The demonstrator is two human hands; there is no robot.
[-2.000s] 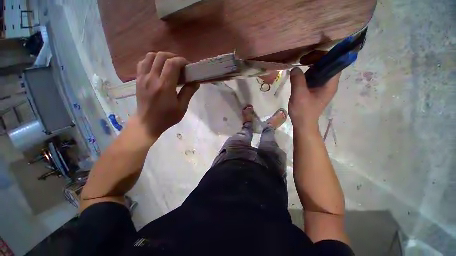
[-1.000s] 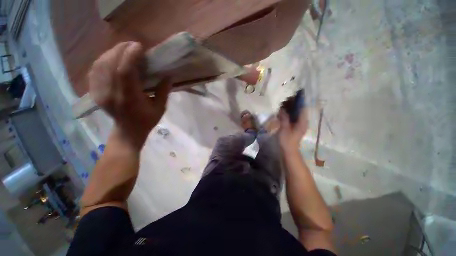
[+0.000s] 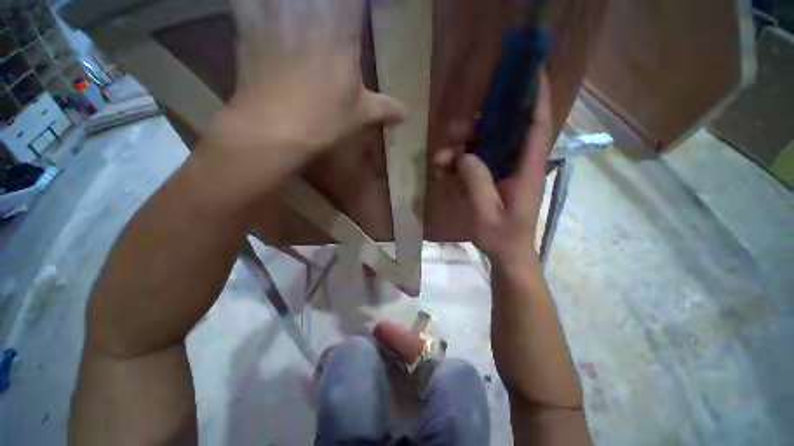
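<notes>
A reddish-brown panel (image 3: 339, 192) fills the upper middle. A pale wood frame of flat strips (image 3: 407, 174) lies on it, its pointed corner reaching past the panel's near edge. My left hand (image 3: 305, 96) is over the frame at the top, blurred, its thumb at the middle strip; most of its fingers are hidden. My right hand (image 3: 501, 192) is shut on a blue and black utility knife (image 3: 509, 109), right of the frame, over the panel. The knife's tip is blurred near the top edge.
Metal sawhorse legs (image 3: 555, 205) stand under the panel. Another reddish-brown board with a pale edge (image 3: 675, 78) stands at the upper right. A reddish piece (image 3: 398, 341) lies below the panel, by my knees. White drawers (image 3: 39, 126) and stacked boards (image 3: 122, 116) are at the far left.
The view has shifted over the panel. The frame, earlier held tilted in my left hand, now lies across the panel. My right hand has moved up with the knife from beside the piece to over it.
</notes>
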